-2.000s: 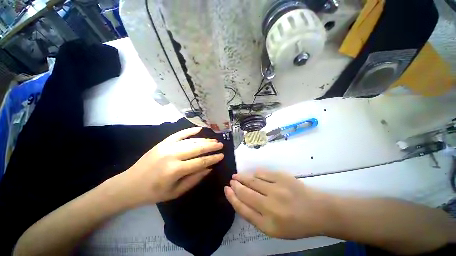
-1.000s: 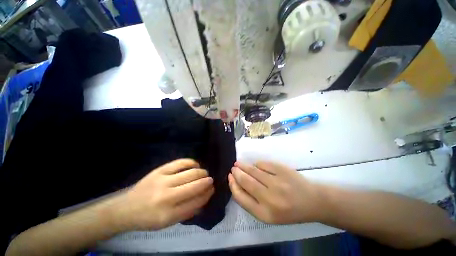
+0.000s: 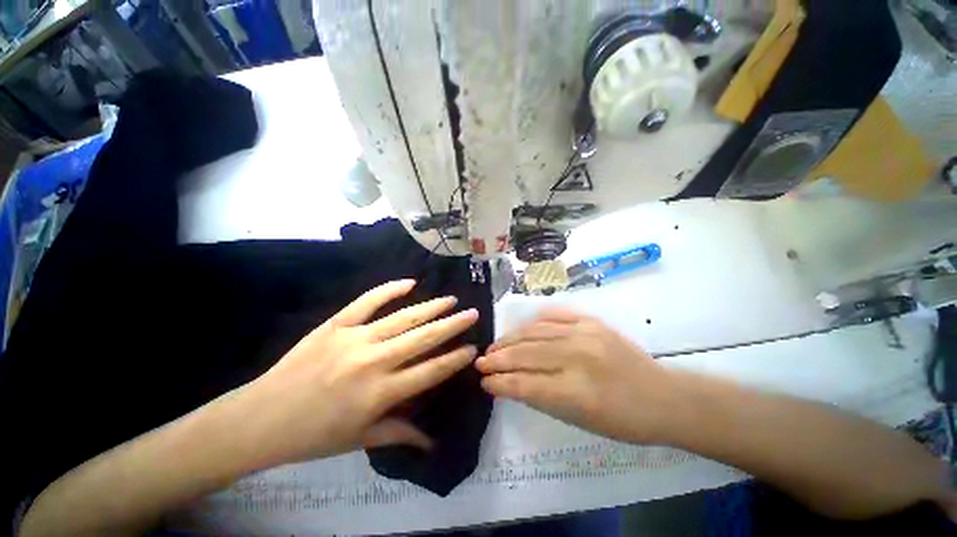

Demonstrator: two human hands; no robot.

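A black garment piece [image 3: 273, 304] lies spread left of and under the sewing machine head [image 3: 488, 126], its right edge running beneath the presser foot [image 3: 480, 270]. My left hand [image 3: 383, 362] lies flat on the cloth below the foot, fingers spread and pointing right. My right hand [image 3: 572, 372] is at the cloth's right edge, fingers together and fingertips on the edge. Whether it pinches the cloth cannot be told. The needle is too small to make out.
Blue-handled thread snips [image 3: 621, 262] lie right of the foot, beside a ribbed pale yellow part [image 3: 546, 276]. A white ribbed knob [image 3: 643, 84] is on the machine head. A blue crate [image 3: 63, 173] stands at left. A printed ruler [image 3: 588, 467] runs along the table's front edge.
My left hand moved down, then back up and right, its fingers now spread on the cloth. The cloth's lower end is higher than two seconds ago. My right hand stays at the edge, slightly higher.
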